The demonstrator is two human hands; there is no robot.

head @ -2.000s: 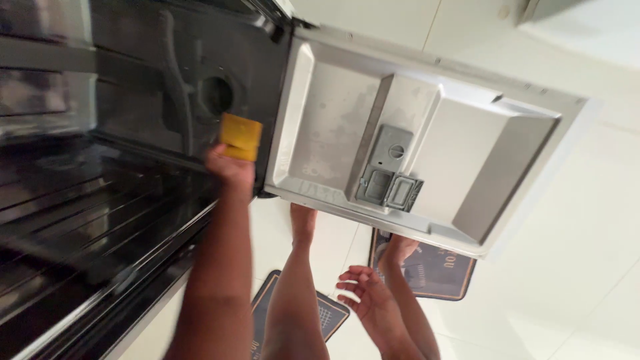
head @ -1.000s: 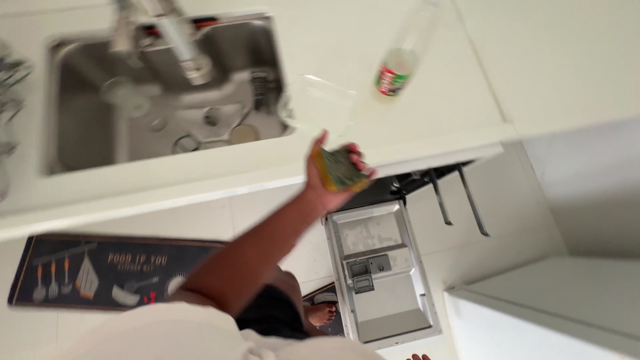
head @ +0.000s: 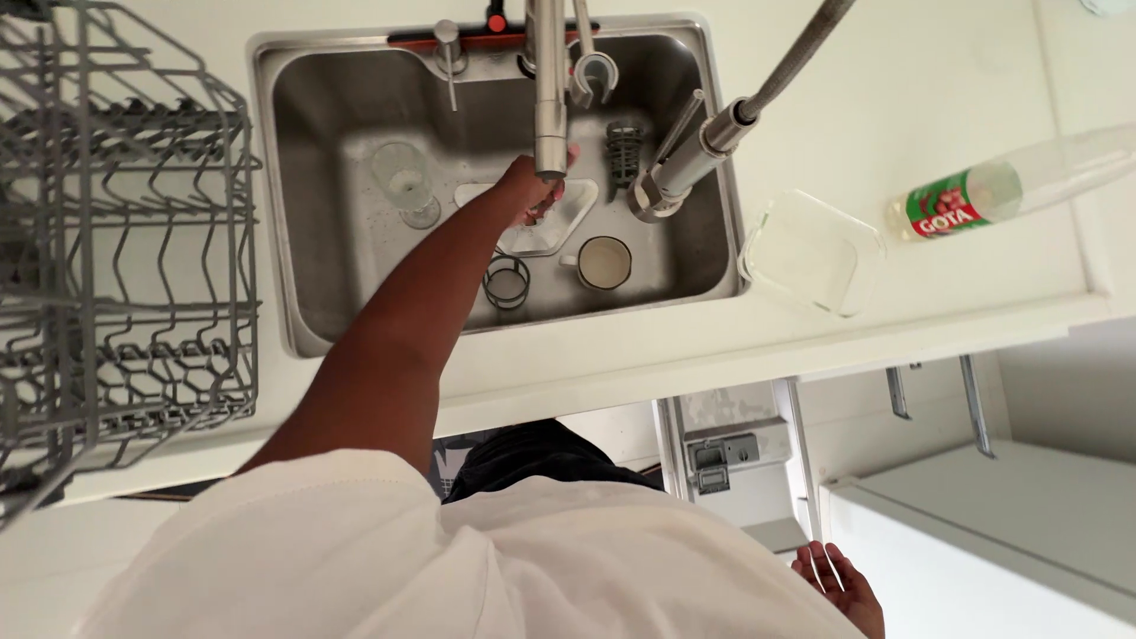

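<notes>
My left hand (head: pixel 537 200) is down in the steel sink (head: pixel 319 177), under the faucet spout (head: pixel 551 133) and over a white angular dish (head: pixel 568 222); the spout hides part of it, and whether it holds anything does not show. Around it in the sink are a stemmed glass (head: pixel 404 182), a mug (head: pixel 605 263), a round dark frame (head: pixel 507 282) and a grey slotted cylinder (head: pixel 624 153). My right hand (head: pixel 837 581) hangs low at the right with its fingers apart and nothing in it, near the open dishwasher door (head: pixel 737 399).
Dishwasher racks (head: pixel 160 266) stand on the counter at the left. A spray head on a hose (head: pixel 683 169) crosses the sink's right side. On the counter at the right are a clear square container (head: pixel 812 253) and a plastic bottle with a green and red label (head: pixel 958 204).
My left hand, which held a yellow and green sponge in both earlier frames, has moved from the dishwasher, past the counter edge, into the sink. The view has swung to the sink.
</notes>
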